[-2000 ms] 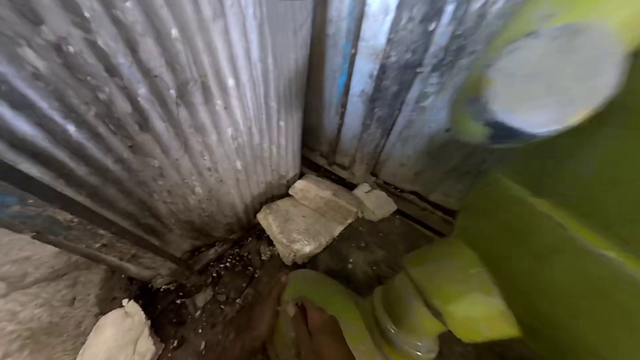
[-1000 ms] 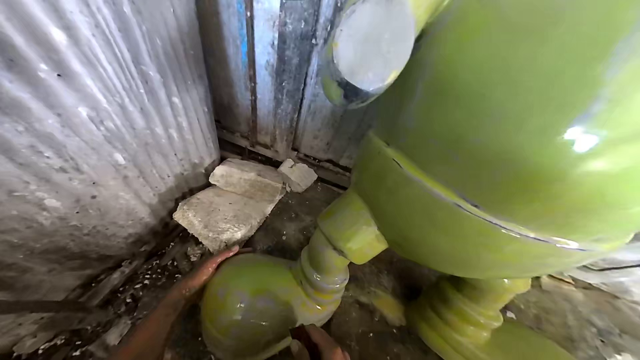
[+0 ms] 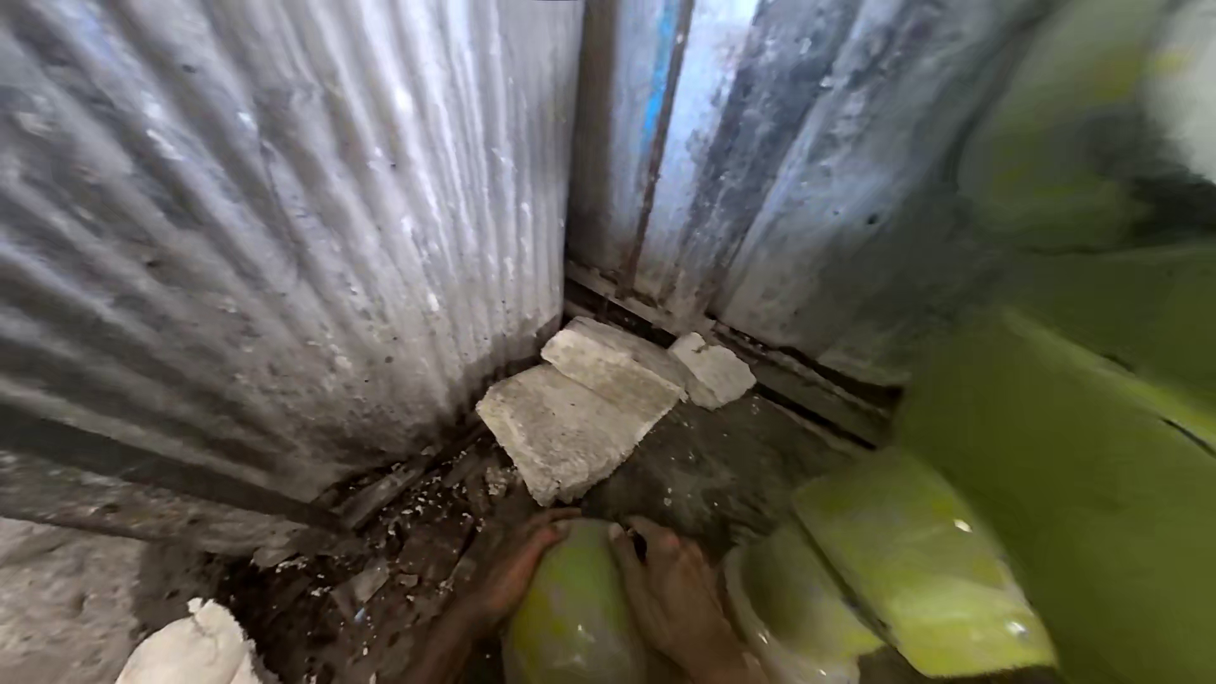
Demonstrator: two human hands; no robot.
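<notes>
Low in the view, a glossy yellow-green rounded part (image 3: 575, 613) stands between my hands. My left hand (image 3: 518, 570) lies along its left side, fingertips near its upper end. On the right side rests my right hand (image 3: 674, 589), thumb and fingers bent at the top of the part; a small dark gap shows between them, and whether they pinch anything small cannot be told. To the right of that hand are a ringed yellow-green joint (image 3: 793, 603) and a blocky green piece (image 3: 921, 560), beside the large green body (image 3: 1092, 456). The undersides of both hands are hidden.
Pale rough blocks (image 3: 579, 418) and a smaller chunk (image 3: 712, 370) lie on the dirty floor in the corner. Corrugated metal sheets (image 3: 380, 190) rise at left and behind. A whitish lump (image 3: 195, 651) sits lower left, near a dark bar (image 3: 161, 465). A blurred green limb-like part (image 3: 1054, 161) juts in upper right.
The view has swung left and down since one second ago. My right hand, then low by the joint, now lies on the rounded part's right side, near my left hand.
</notes>
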